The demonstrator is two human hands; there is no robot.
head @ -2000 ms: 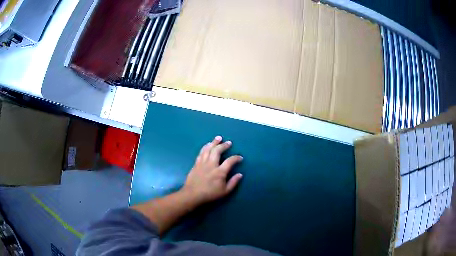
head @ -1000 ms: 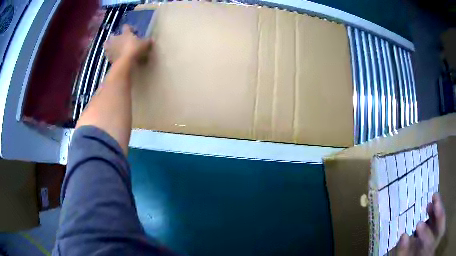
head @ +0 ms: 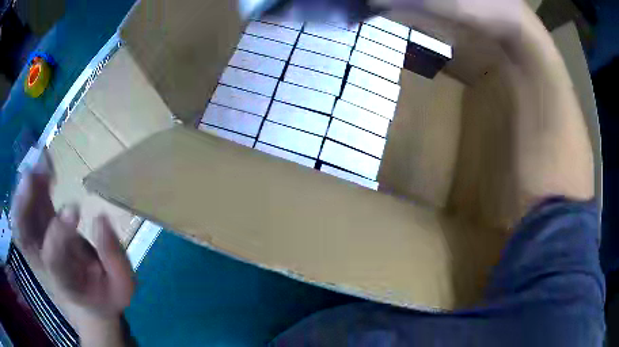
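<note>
The open shipping carton [head: 285, 210] fills the middle, its near flap folded outward. White-edged product boxes [head: 292, 101] stand in rows inside it. One box [head: 429, 55] with a dark face stands at the end of a row, beside bare carton floor. My right hand [head: 455, 15] is blurred at the top edge, the arm reaching over the carton. It holds dark boxes [head: 319, 9], blurred and cut off by the frame edge; their number cannot be told. My left hand [head: 74, 251] is blurred at the left, fingers apart and empty, over the cardboard sheet.
The creased cardboard sheet [head: 102, 122] lies on the conveyor at the left. Metal rollers [head: 37, 298] show at the lower left. A green work surface [head: 203, 291] lies below the carton. A yellow-orange tape roll [head: 37, 76] with blue sits on the far green surface.
The view has swung right onto the carton. My left hand has left the dark item by the curtain and is empty. My right hand has moved from the carton's boxes and now holds dark boxes.
</note>
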